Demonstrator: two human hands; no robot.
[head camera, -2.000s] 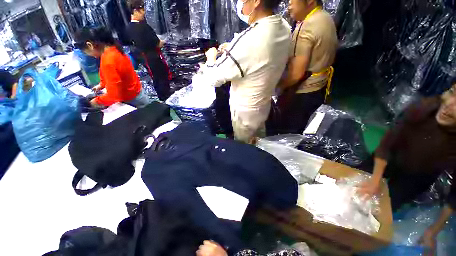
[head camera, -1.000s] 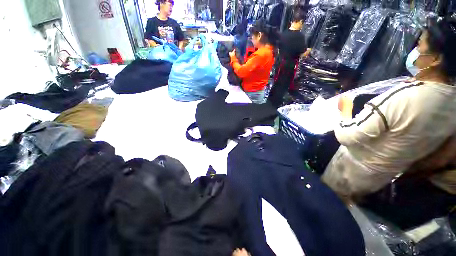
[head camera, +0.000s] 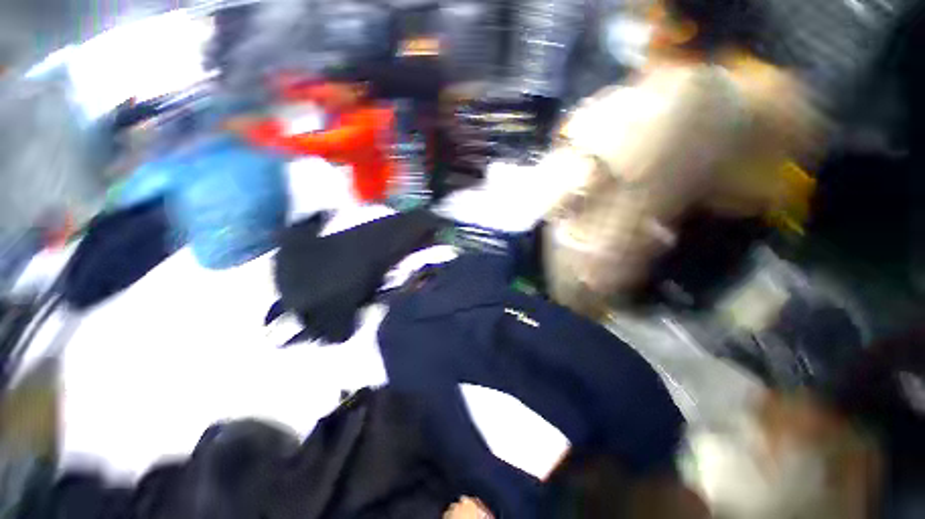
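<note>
The frame is strongly blurred. A navy coat (head camera: 598, 375) with small shiny buttons lies on the white-topped table (head camera: 203, 375). A black garment (head camera: 340, 274) lies beyond its left side. A dark garment bundle (head camera: 375, 441) fills the bottom edge, nearest me. One of my hands (head camera: 468, 507) shows only as a small patch of fingers at the bottom edge, beside the bundle and the navy coat. I cannot tell which hand it is, or its grip. The other hand is not seen.
A blue plastic sack (head camera: 228, 198) stands on the table beside a dark garment pile (head camera: 122, 248). A person in orange (head camera: 365, 142) is behind the table. A masked person in a light top (head camera: 649, 152) stands close at right. Blurred clear film (head camera: 659, 350) lies below them.
My view has swung back to the right and blurred. The coat and blue sack now appear farther left, and less of the dark bundle shows. The fingers remain at the bottom edge.
</note>
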